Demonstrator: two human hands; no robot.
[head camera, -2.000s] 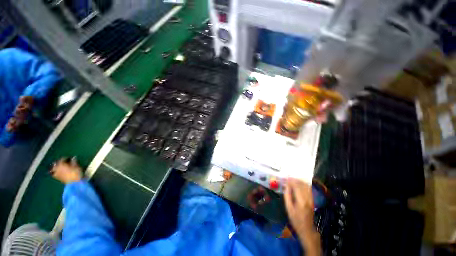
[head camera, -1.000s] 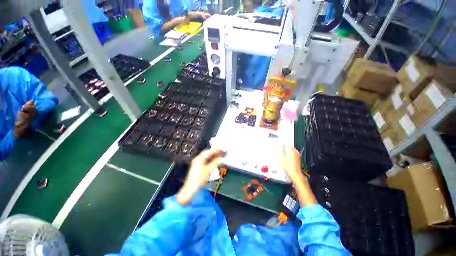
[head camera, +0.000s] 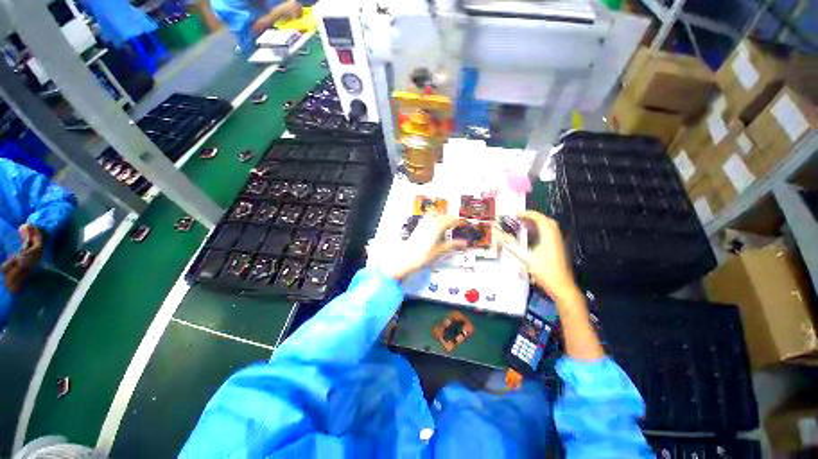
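Observation:
My left hand (head camera: 420, 255) is over the white press base (head camera: 414, 285), its fingertips at a dark squarish part on an orange-brown fixture (head camera: 471, 235); whether it grips the part is unclear. My right hand (head camera: 547, 255) holds a small dark part (head camera: 511, 225) between thumb and fingers, just right of that fixture. Two more orange-brown fixtures lie behind, one at left (head camera: 430, 206) and one at right (head camera: 477, 207). The brass-gold press head (head camera: 419, 134) stands behind the left one. Another dark part (head camera: 411, 225) lies left of my left fingers.
A black blister tray (head camera: 285, 212) with dark parts is left, beside the green conveyor (head camera: 184, 193). Tray stacks (head camera: 628, 211) stand right. A spare fixture plate (head camera: 453, 331) and dark keypad device (head camera: 531, 339) lie in front. The control panel (head camera: 348, 67) is upper left; another worker's sleeve (head camera: 31, 193) is far left.
Both hands have moved inward over the base to the fixtures. The press head now stands toward the left side instead of the right. A dark part now shows in my right hand.

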